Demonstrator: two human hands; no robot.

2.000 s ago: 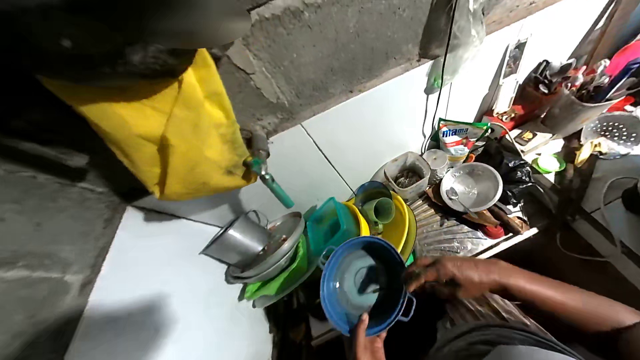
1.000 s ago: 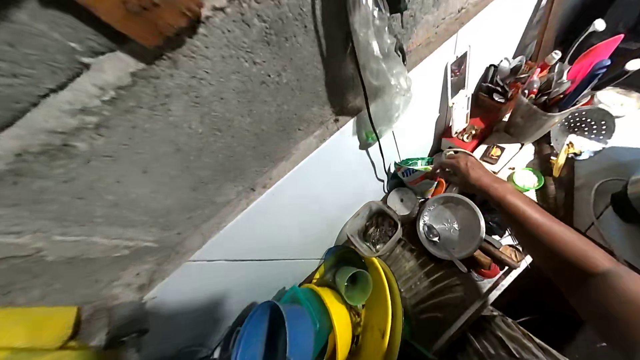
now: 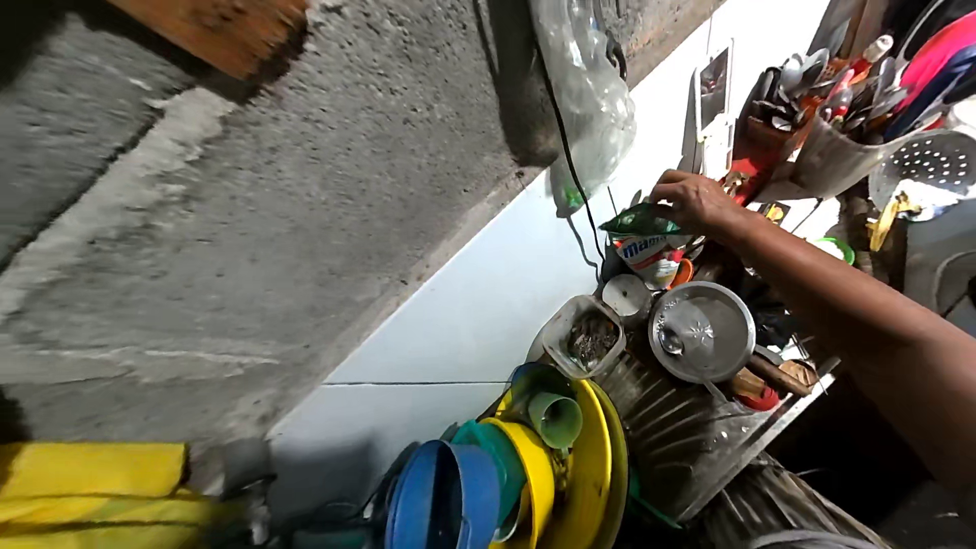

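My right hand [image 3: 698,202] is at the opened green top of a detergent bag [image 3: 648,248], its fingers curled at the bag's edge; whether they pinch the plastic cannot be told. The bag stands against the white tiles. Below it are a lidded round container [image 3: 626,296], a clear plastic tub [image 3: 560,335] with dark bits inside, and a metal bowl [image 3: 717,324] holding a spoon [image 3: 671,341]. My left hand is out of the frame. The blue basin [image 3: 476,488] stands on its side at the bottom, beside yellow plates [image 3: 598,457] and a green cup [image 3: 555,419].
A clear plastic bag [image 3: 587,99] and a black cord [image 3: 560,130] hang on the wall. At the right stand a utensil container [image 3: 831,156] and a perforated metal skimmer [image 3: 932,162]. Yellow cloth [image 3: 91,473] lies at the lower left. Knife handles [image 3: 776,374] rest near the counter's edge.
The blue basin, held in my hands two seconds ago, now stands among the plates. My right hand has moved to the detergent bag; my left hand has left the view. The view has swung right.
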